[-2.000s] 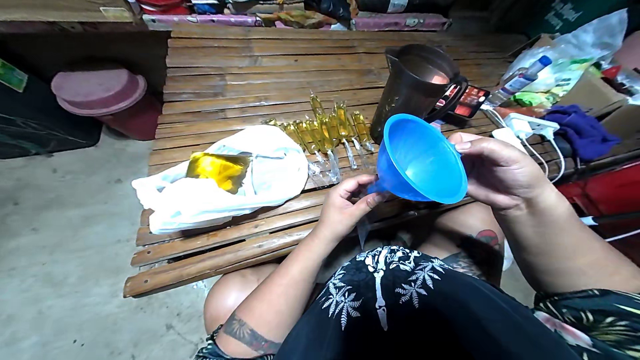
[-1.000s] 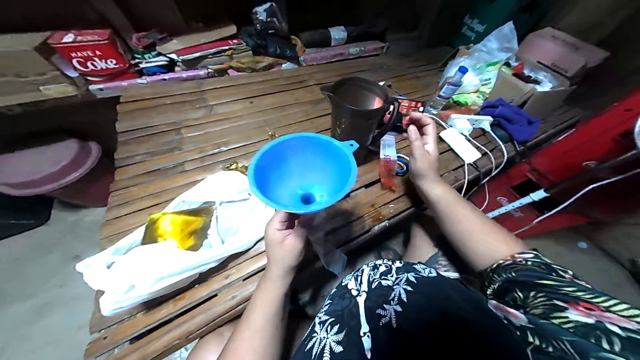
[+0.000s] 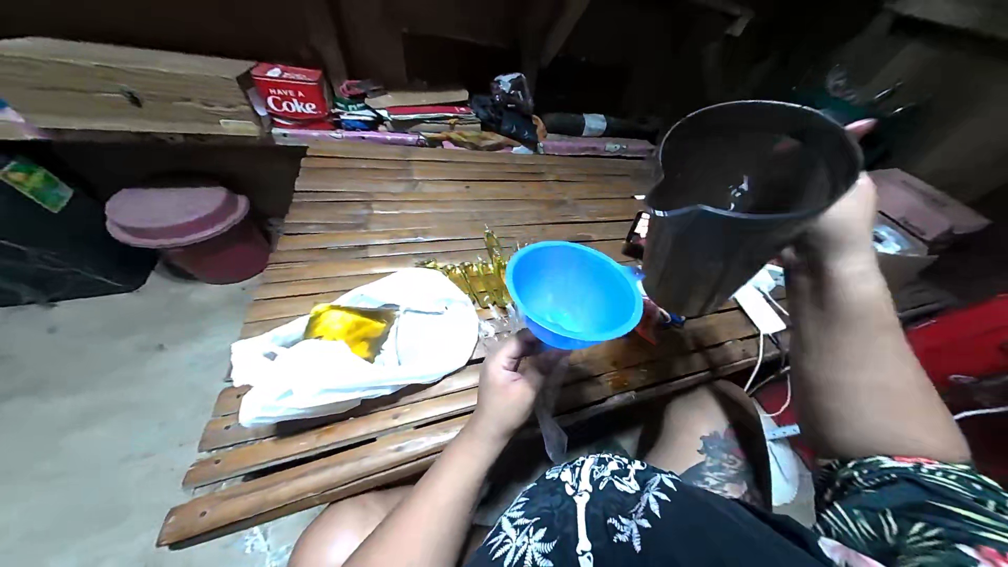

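My left hand (image 3: 510,386) grips the neck of a blue plastic funnel (image 3: 579,295), its wide mouth facing up. A clear plastic bag (image 3: 553,421) hangs below the funnel at that hand. My right hand (image 3: 839,220) holds a dark translucent plastic pitcher (image 3: 693,252) by its handle side, raised to the right of the funnel and slightly tilted, spout toward it. Left of the funnel lie several small clear bags of yellow liquid (image 3: 480,277) on the bamboo-slat table (image 3: 378,205). Beside them a white plastic bag (image 3: 425,339) carries a yellow packet (image 3: 350,327).
A white power strip (image 3: 760,309) with cables and a phone (image 3: 636,235) lie at the right, partly behind the pitcher. An open cardboard box (image 3: 906,213) stands farther right. A red Coke box (image 3: 291,94) is at the back; a lidded pink bucket (image 3: 189,228) stands left on the floor.
My right hand, not holding anything a second ago, now has the pitcher, lifted off the table. My left hand keeps its hold on the funnel.
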